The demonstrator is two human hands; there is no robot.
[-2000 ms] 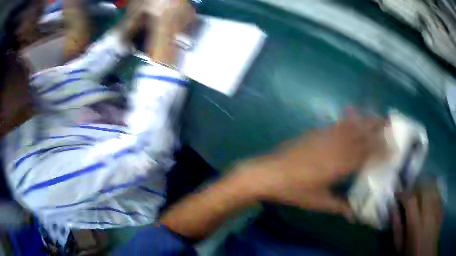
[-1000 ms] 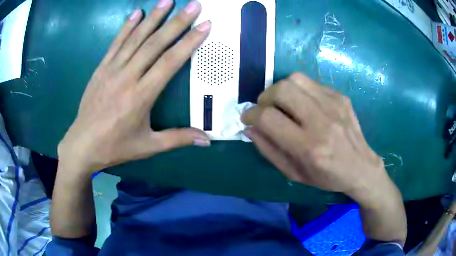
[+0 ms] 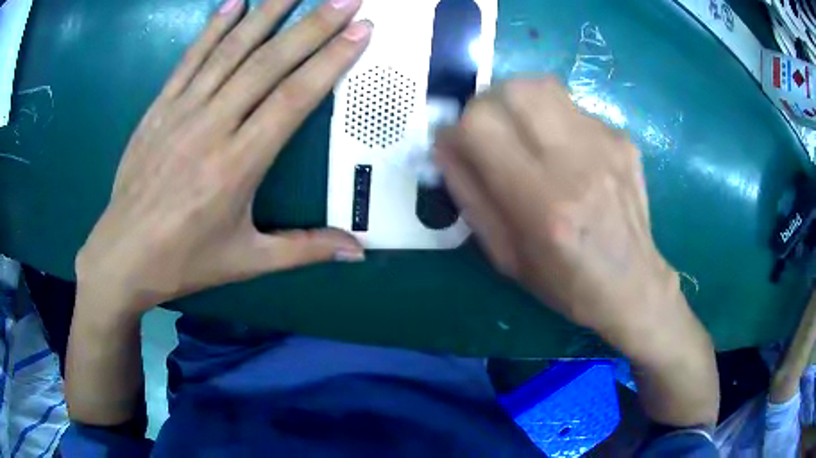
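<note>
An off-white front cover lies flat on the green bench top, its upper end cut off by the frame's top edge. It has a dotted speaker grille, a small black label strip and a long dark window. My left hand lies spread, with fingertips and thumb on the cover's left edge and lower corner. My right hand, slightly blurred, pinches a small white wiping cloth against the cover at the window's left edge. The fingers partly hide the cloth and window.
The scuffed green bench top curves around. A pale rail and a white container with red and blue label are at upper right. A black item marked "build" is at the right edge. A blue bin is below the bench. Another person's forearm shows lower right.
Two seconds ago the view faced a striped-shirt neighbour. Since one second ago, my right hand has moved the cloth up from the cover's lower end along the window. My left hand stays on the cover.
</note>
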